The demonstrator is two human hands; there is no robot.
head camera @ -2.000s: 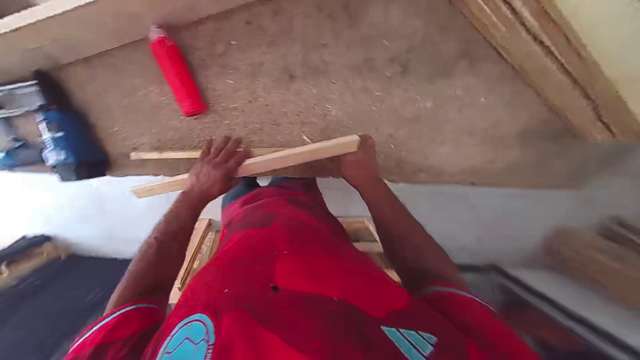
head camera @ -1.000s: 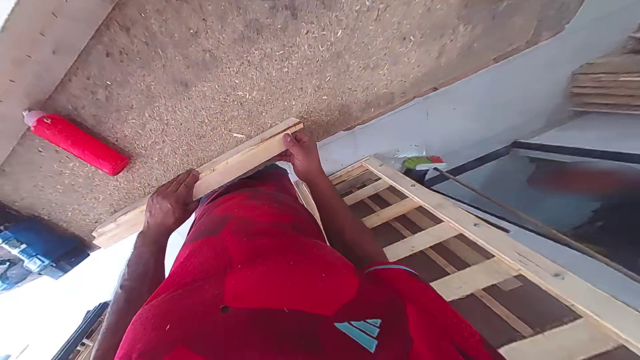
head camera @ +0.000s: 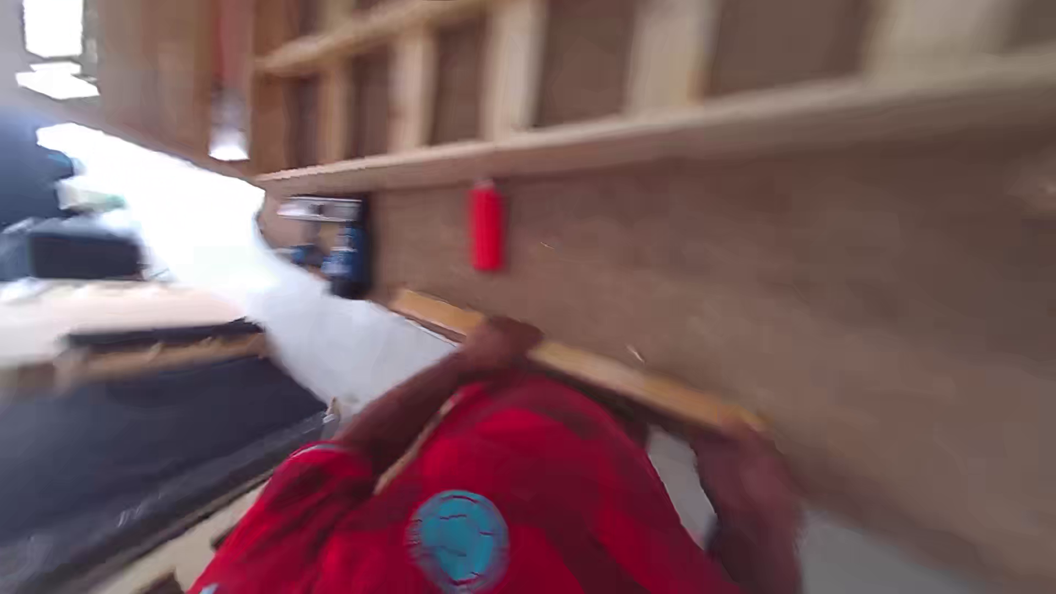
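A light wooden strip point(head camera: 627, 379) lies across the front of my body, along the near edge of the workbench point(head camera: 825, 313). My left hand point(head camera: 499, 342) is closed over it left of its middle. At its right end my right hand point(head camera: 747, 462) holds it, blurred by motion. Whether one or two strips are in my hands cannot be told from this blurred view. A red bottle point(head camera: 487, 227) with a pale tip lies on the bench beyond my left hand. To its left rests a blue and black power tool point(head camera: 346, 256).
A slatted wooden frame point(head camera: 577, 140) runs along the bench's far side. White floor point(head camera: 330, 330) shows beyond the bench's left end. A dark surface point(head camera: 165, 429) with a wooden edge lies at the lower left. Small chips lie on the bench.
The view has swung strongly, bringing the slatted frame at the far side and the power tool into sight. Both hands still hold the wood.
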